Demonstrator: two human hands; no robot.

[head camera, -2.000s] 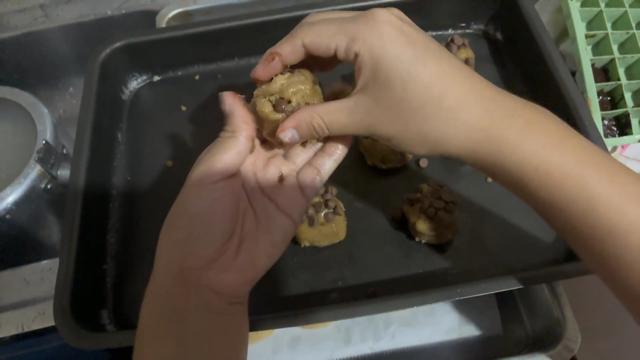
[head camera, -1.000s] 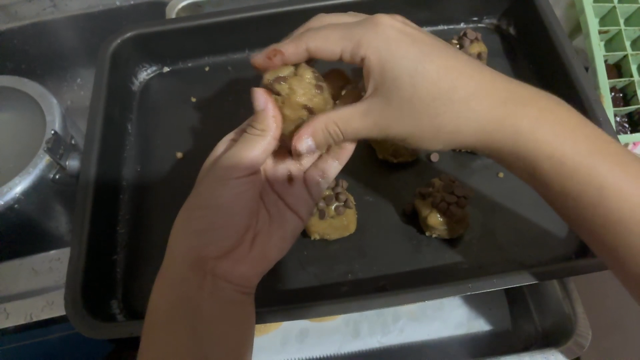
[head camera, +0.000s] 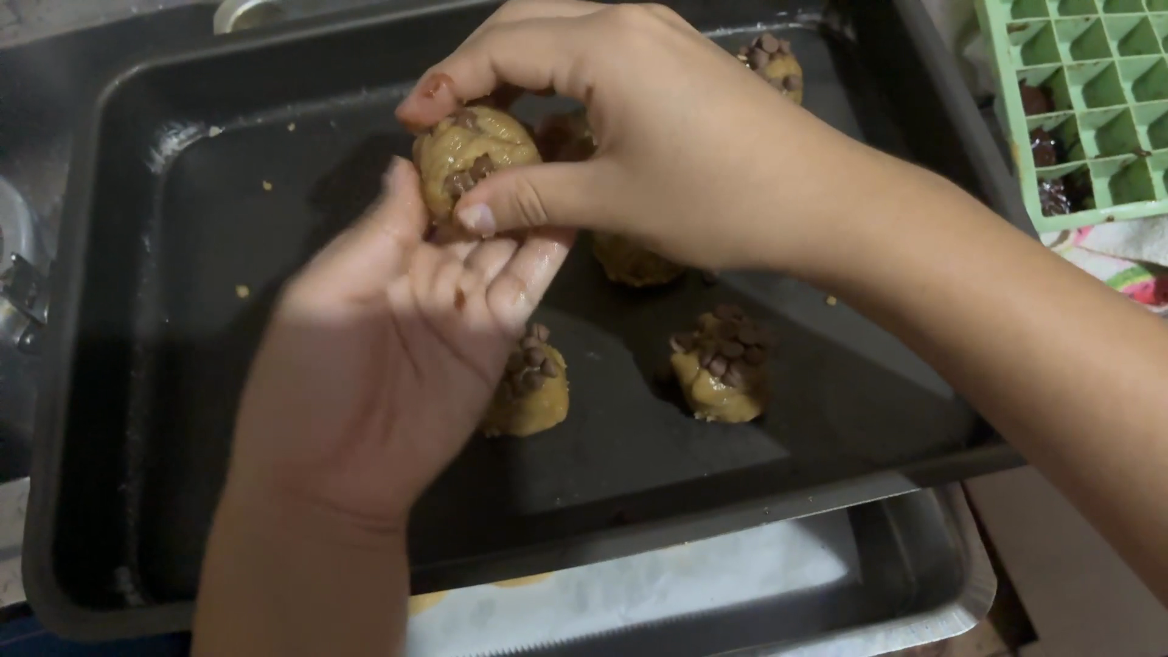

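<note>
A ball of cookie dough with chocolate chips (head camera: 479,155) is held between the thumb and fingers of my right hand (head camera: 630,128). My left hand (head camera: 401,338), palm up, touches the ball from below and at its left side. Both hands are over a dark baking pan (head camera: 301,511). On the pan, a dough ball topped with chocolate chips (head camera: 534,392) sits partly behind my left hand, and another one (head camera: 723,370) stands to its right. More dough (head camera: 634,260) shows below my right hand, partly hidden. One more topped ball (head camera: 780,68) lies near the far right corner.
A green ice cube tray (head camera: 1109,114) with dark pieces in some cells stands at the right, on a patterned cloth (head camera: 1122,251). Under the near edge of the pan is a second tray with white paper (head camera: 639,584). A metal pot (head camera: 14,228) is at the left edge.
The dough ball has turned between my hands: an opening with chips showed in it at first, and now its side looks mostly closed over. Both hands remain at the ball.
</note>
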